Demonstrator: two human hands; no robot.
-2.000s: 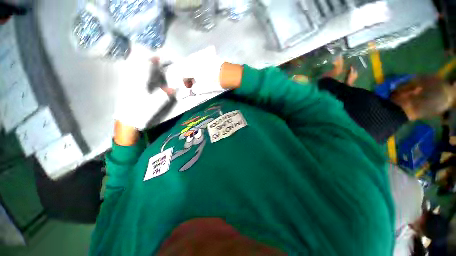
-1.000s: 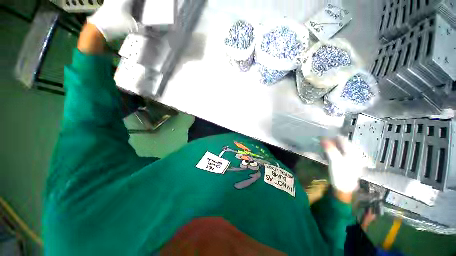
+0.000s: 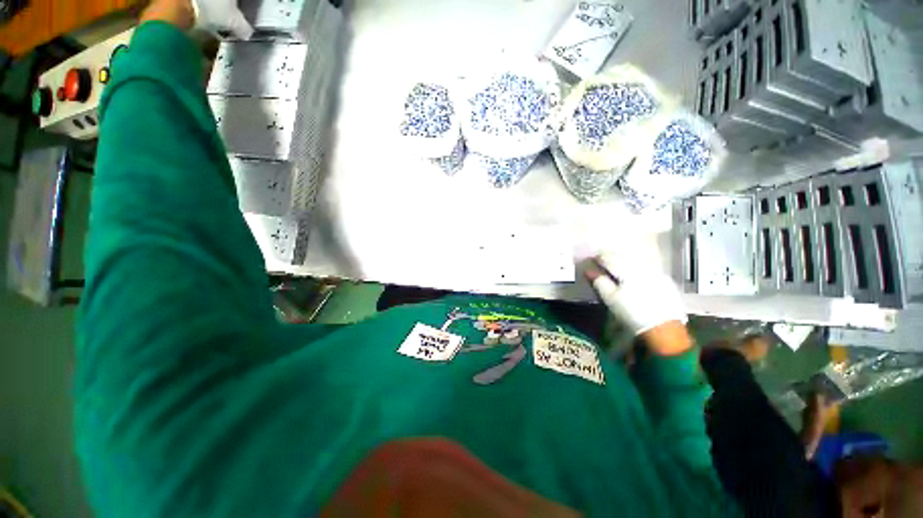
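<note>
A pale sheet-metal plate (image 3: pixel 531 255) with small dark holes lies at the table's near edge in front of me. My right hand (image 3: pixel 636 291), in a white glove with bare-looking fingertips, is at the plate's right end, its fingers closed on that end. My left hand (image 3: pixel 221 18), also gloved, is at the top left, over the far end of the left stack of brackets (image 3: pixel 253 126). It is partly cut off by the picture's top edge, and its fingers and any hold are unclear.
Several open clear bags of shiny fasteners (image 3: pixel 511 106) stand in a row behind the plate. A labelled card (image 3: pixel 587 35) lies behind them. Slotted panels (image 3: pixel 830 238) are stacked at right. A control box (image 3: pixel 86 86) and a dark stool (image 3: pixel 38 223) are at left. A person's dark sleeve (image 3: pixel 754 425) shows lower right.
The view has swung left, showing the control box. My left hand, first near my right hand at the front, has gone out to the left stack. My right hand remains by the plate's right end.
</note>
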